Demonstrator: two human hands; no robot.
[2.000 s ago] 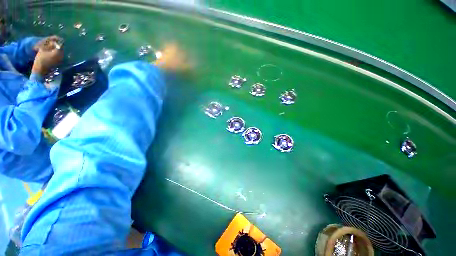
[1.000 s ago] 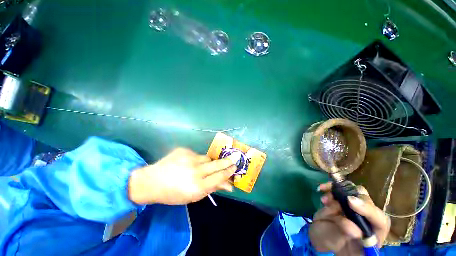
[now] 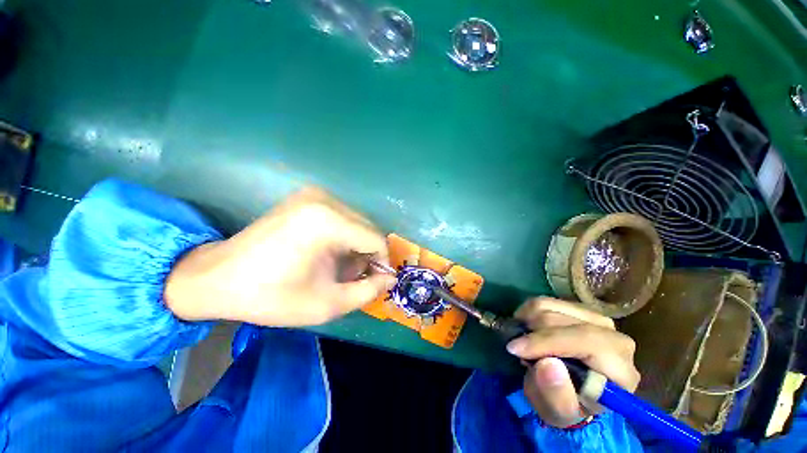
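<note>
The orange fixture lies near the bench's front edge with a round silvery workpiece in its seat. My right hand holds the soldering iron like a pen, and its metal tip reaches the workpiece's right side. My left hand is left of the fixture, thumb and forefinger pinched on what looks like the solder wire; a short thin end sticks out at the workpiece's upper left rim. Part of the solder wire also shows at the left, running behind my sleeve.
The brown dross pot with shiny bits stands right of the fixture, beside the worn brown box with its wire hoop. The black fan is behind them. Several round silvery pieces lie at the back. The dark stand is cut off at the left.
My left hand has left the workpiece in the fixture, moved left and taken the wire. My right hand has brought the iron from the dross pot to the workpiece.
</note>
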